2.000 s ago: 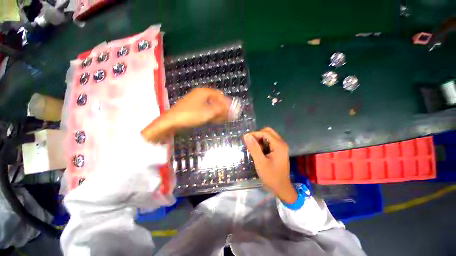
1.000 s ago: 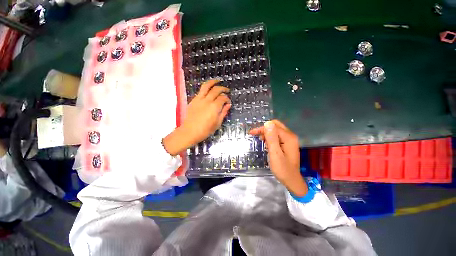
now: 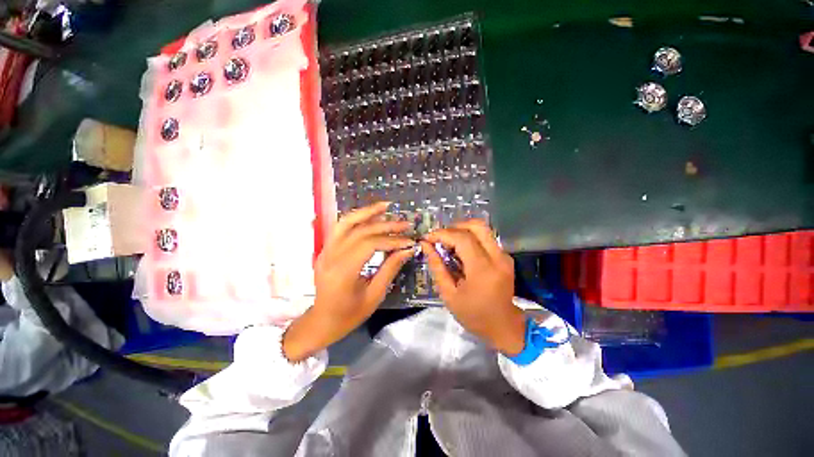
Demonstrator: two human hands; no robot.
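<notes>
My left hand (image 3: pixel 350 270) and my right hand (image 3: pixel 475 284) meet over the near rows of the clear component tray (image 3: pixel 406 98). Their fingertips come together on a small shiny piece (image 3: pixel 418 251), mostly hidden by the fingers. A silver round unit (image 3: pixel 449 260) shows partly between the fingers of my right hand. The tray has dark rows at its far end. To its left, a red pocket tray (image 3: pixel 311 107) lies under a white-pink sheet (image 3: pixel 241 187), with several round units (image 3: pixel 236 69) on it along the far and left sides.
Three loose round units (image 3: pixel 652 96) lie on the green bench at the right, with small debris (image 3: pixel 535 137) nearer the tray. A red pocket tray (image 3: pixel 705 275) sits above a blue bin (image 3: pixel 687 344) beyond the bench edge. A white box (image 3: pixel 92 223), beige cylinder (image 3: pixel 104 145) and black hose (image 3: pixel 45 308) are far left.
My left hand has come back from the middle of the component tray to my right hand, and their fingertips now meet. The camera view has shifted slightly.
</notes>
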